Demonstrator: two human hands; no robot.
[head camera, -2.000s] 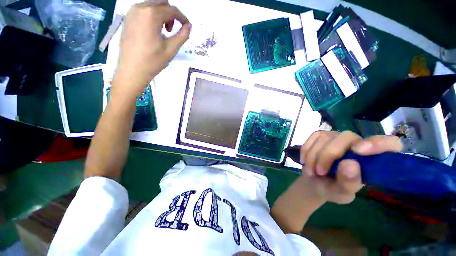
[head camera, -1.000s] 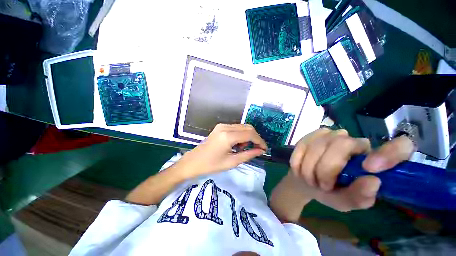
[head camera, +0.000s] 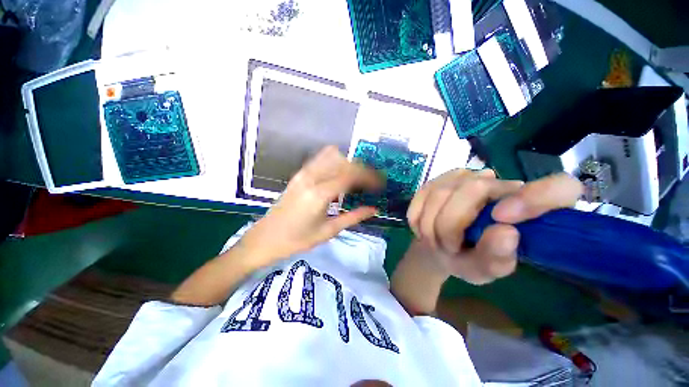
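Note:
A white frame (head camera: 353, 121) lies on the white sheet in front of me, with a green circuit board (head camera: 394, 168) in its right bay. My left hand (head camera: 313, 200) is blurred over the middle of the frame, fingers apart at the board's left edge, and no held thing shows. My right hand (head camera: 472, 223) grips the blue electric screwdriver (head camera: 597, 246), held level to the right of the frame. The screwdriver's tip is hidden by my right hand. A loose pile of screws (head camera: 278, 18) lies on the sheet beyond the frame.
A second white frame (head camera: 39, 128) with a board (head camera: 151, 136) lies left. Another board (head camera: 389, 34) and stacked boards (head camera: 472, 91) lie at the back right. A white box-shaped device (head camera: 631, 162) stands right; a clear plastic bag (head camera: 53, 30) is far left.
My left hand came from the screw pile to the screwdriver's tip, then parted from it with fingers open. My right hand still holds the screwdriver. The view has shifted, moving the bench items up and left.

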